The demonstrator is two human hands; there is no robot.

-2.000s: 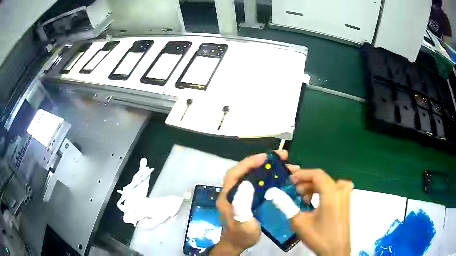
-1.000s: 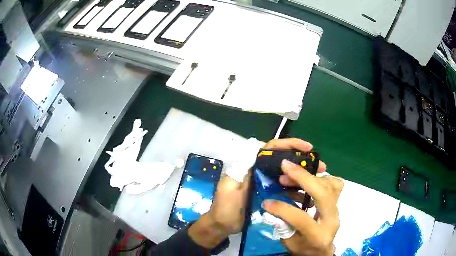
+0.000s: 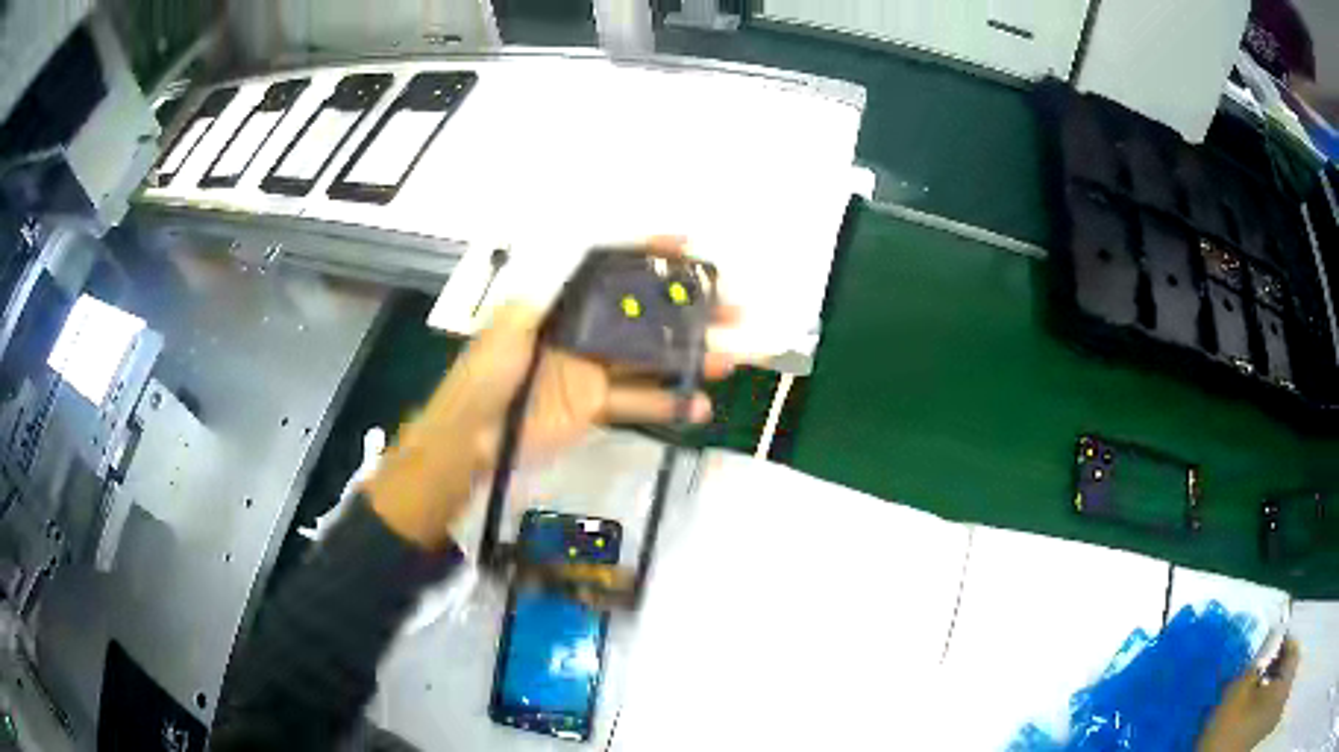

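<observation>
My left hand point(image 3: 551, 389) holds a black phone middle frame point(image 3: 629, 312) up above the bench, near the platform's front edge. The frame is blurred, with yellow dots on its top section and an open window. A blue-filmed phone housing point(image 3: 552, 661) lies on the mat below it, partly overlapped by the held frame's lower end. My right hand point(image 3: 1253, 708) is at the lower right, small and partly cut off, at the edge of a crumpled blue film pile point(image 3: 1153, 691). Whether its fingers grip film cannot be told.
A white platform point(image 3: 734, 162) with several middle frames point(image 3: 404, 135) in a row stands behind. A black moulded tray point(image 3: 1160, 221) is at the right. A small black frame point(image 3: 1135, 482) lies on the green bench. White mats point(image 3: 822, 588) cover the near bench. A grey machine point(image 3: 279, 338) stands left.
My hands have separated. The left has moved up and left with a frame, whose open window now shows. The right has gone from the held part to the blue film at the right. The view has shifted.
</observation>
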